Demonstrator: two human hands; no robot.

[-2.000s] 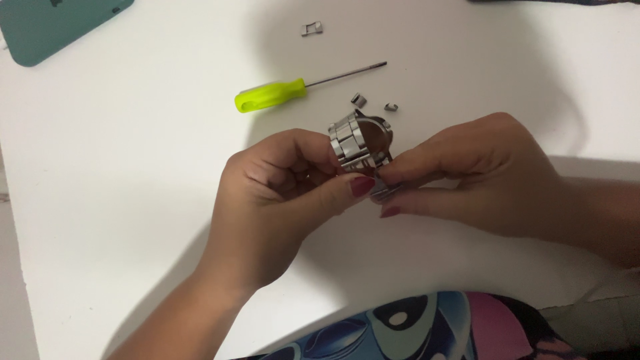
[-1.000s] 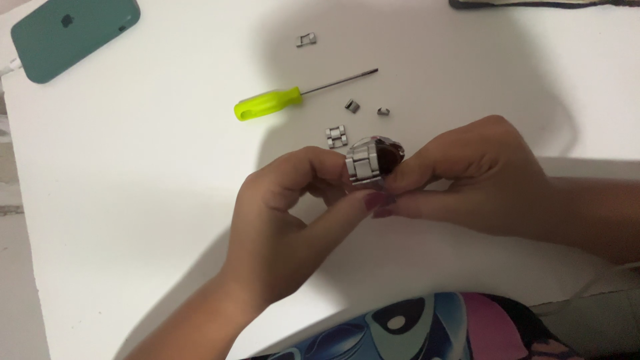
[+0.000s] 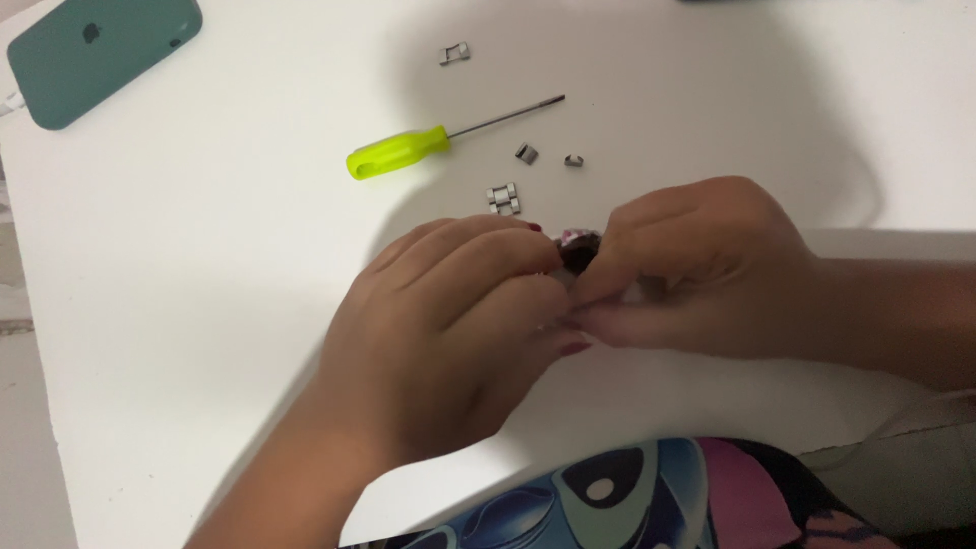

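A metal-link wristwatch (image 3: 581,248) is held between both hands, mostly covered by the fingers; a dark, rounded part of it shows at the top. My left hand (image 3: 450,328) curls over its left side, back of the hand up. My right hand (image 3: 701,274) pinches it from the right with thumb and fingers. Just above the left fingers lies a metal watch-band link piece (image 3: 503,198). Two small metal link pieces, one left (image 3: 526,153) and one right (image 3: 573,160), rest farther back. The fingertips and band are blurred.
A screwdriver with a yellow-green handle (image 3: 398,152) lies beyond the hands, its tip pointing right. Another metal link (image 3: 454,53) sits behind it. A phone in a green case (image 3: 103,61) is at the back left of the white table (image 3: 191,252). Printed cloth (image 3: 602,496) is at the near edge.
My left hand has turned over and closed around the watch, which was more exposed before. The link piece near the left fingers, not visible two seconds ago, shows on the table.
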